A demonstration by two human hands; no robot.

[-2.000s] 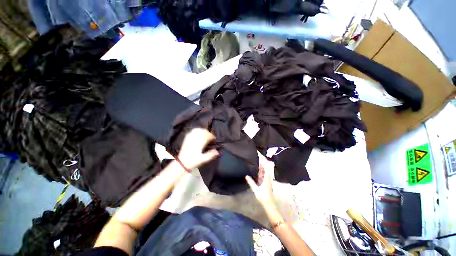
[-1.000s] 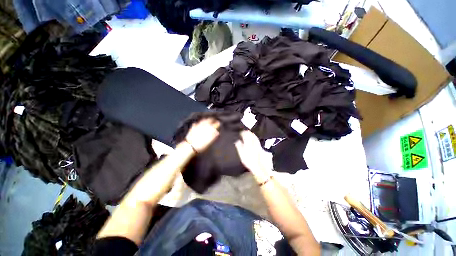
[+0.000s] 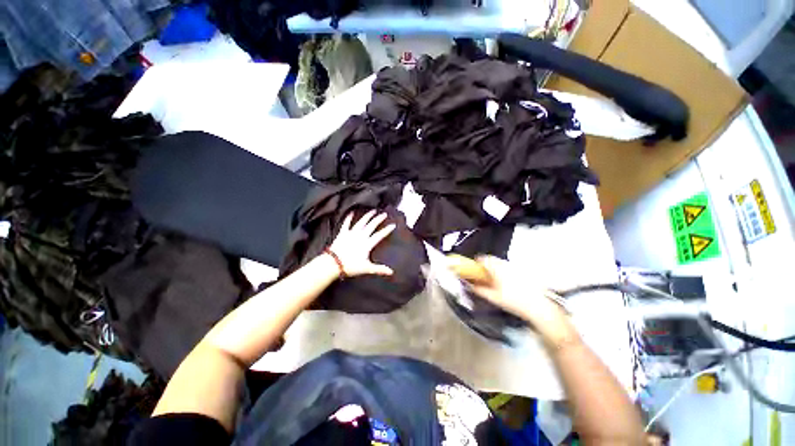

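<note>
A dark brown garment (image 3: 349, 283) is pulled over the near end of the long black padded board (image 3: 218, 187). My left hand (image 3: 362, 246) lies on it with the fingers spread. My right hand (image 3: 492, 283) is just right of the garment, shut on the wooden handle of the steam iron (image 3: 475, 314). The iron is blurred, and its front is beside the garment's right edge; I cannot tell whether they touch.
A crumpled dark garment heap (image 3: 471, 139) with white tags lies beyond the board. A flatter dark garment (image 3: 174, 292) and a patterned pile (image 3: 52, 218) are left. A narrow black padded arm (image 3: 601, 78) is at back right. The iron rest (image 3: 676, 322) and cables are right.
My right hand has left the garment and now holds the iron, which has come from the rest to the garment's right side. My left hand has flattened on the garment. The view has shifted.
</note>
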